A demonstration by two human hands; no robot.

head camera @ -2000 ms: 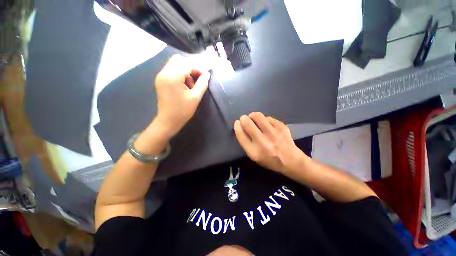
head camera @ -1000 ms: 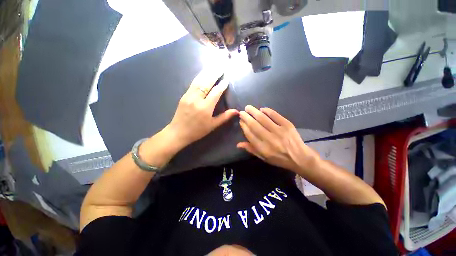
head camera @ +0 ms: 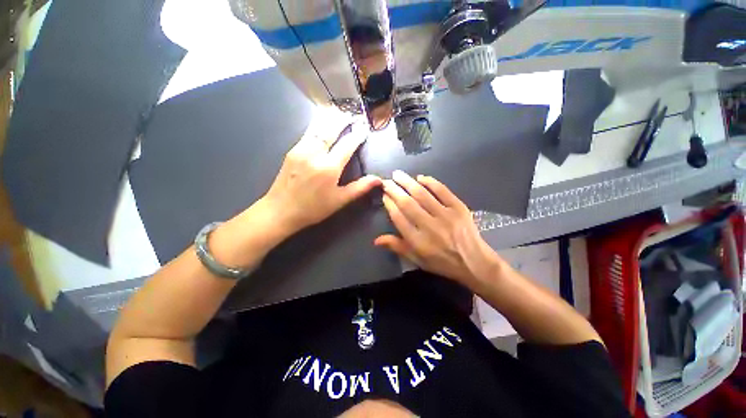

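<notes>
A large dark grey garment panel (head camera: 213, 147) lies flat under the head of the white sewing machine (head camera: 564, 49). A narrow welt strip (head camera: 352, 170) shows on it between my hands. My left hand (head camera: 315, 175) lies on the cloth, its fingertips close to the needle area, which is washed out by the lamp, its thumb by the strip. My right hand (head camera: 438, 224) rests flat on the panel, fingertips touching or nearly touching my left thumb. Neither hand visibly pinches the cloth. The presser foot and needle are hidden by glare and machine parts.
Waiting panels (head camera: 82, 122) lie at the left. Small cut pieces (head camera: 581, 114), black snips (head camera: 648, 135) and a black-handled tool (head camera: 697, 151) lie at the right. A ruler (head camera: 605, 189) runs along the near edge. A red and white basket (head camera: 626, 302) holds grey pieces at lower right.
My left thumb has come down beside my right fingertips, and both hands now lie flat near the needle. The view has shifted, showing more of the machine head.
</notes>
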